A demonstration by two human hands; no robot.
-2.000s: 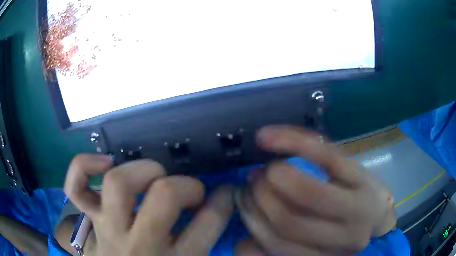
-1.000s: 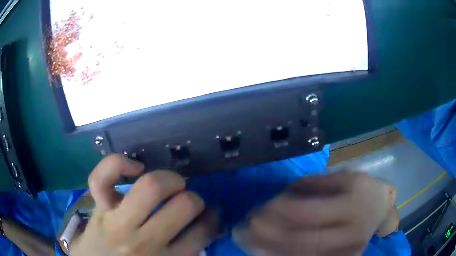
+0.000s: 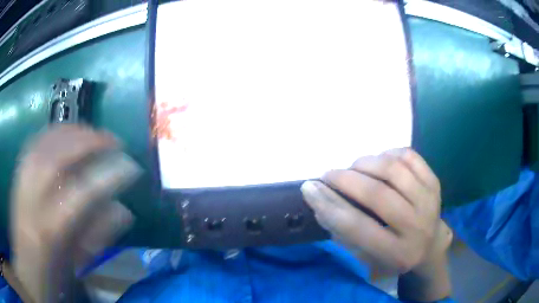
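A black bar fixture [image 3: 236, 204] lies along the near edge of the bench, below the white glaring tray [image 3: 283, 94]. Three of its small dark nests show. My right hand [image 3: 378, 207] covers the fixture's right end and the tray's lower right corner, with the thumb at the border between them and the fingers curled; any part between the fingertips cannot be seen. My left hand [image 3: 71, 189] is strongly blurred at the left, over the near part of another black fixture [image 3: 66, 97]. Its grip is hidden. Orange-copper bits [image 3: 164, 121] are heaped at the tray's left side.
The green bench [image 3: 467, 118] lies around the tray. A pale rail [image 3: 77, 40] curves along its far side, with dark machinery beyond. Metal brackets stand at the far right. Blue smock cloth [image 3: 248, 275] shows below the near edge.
The view has shifted, showing more of the bench's far side. My left hand has left the near fixture for the other one at the left. My right hand has moved up onto the fixture's right end.
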